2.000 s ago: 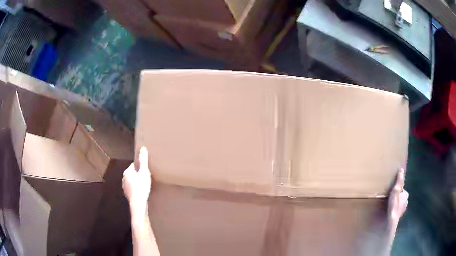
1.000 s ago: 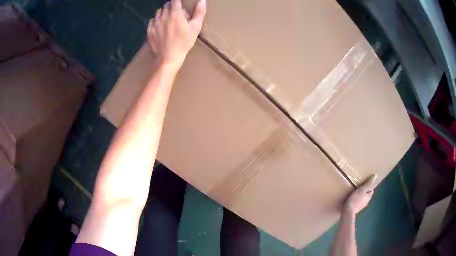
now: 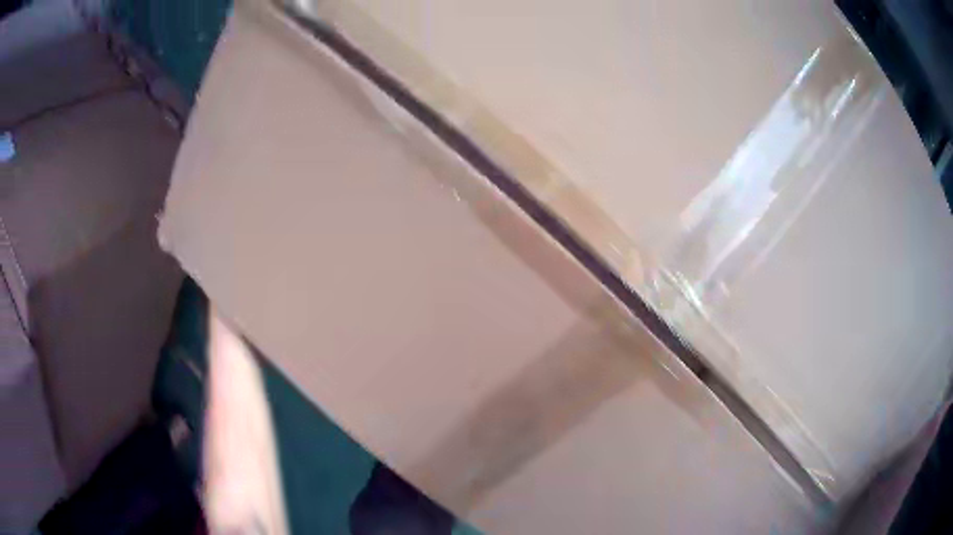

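Note:
A large flat brown carton [image 3: 345, 251] fills most of the view, tilted and close to the camera. A dark slit between its flaps runs diagonally from upper left to lower right. Shiny packing tape [image 3: 752, 167] crosses the upper right panel. My left forearm shows at the lower left, below the carton's edge; my left hand is hidden behind the carton. At the lower right edge a blurred, skin-toned patch shows beside the carton, but my right hand cannot be made out.
Another brown carton [image 3: 99, 251] stands at the left. Green floor [image 3: 314, 449] shows below the held carton, with a dark trouser leg at the bottom. A dark shape lies at the lower left.
The carton has come closer to the camera and fills more of the view. My left hand has left the carton's top edge and gone out of sight behind it.

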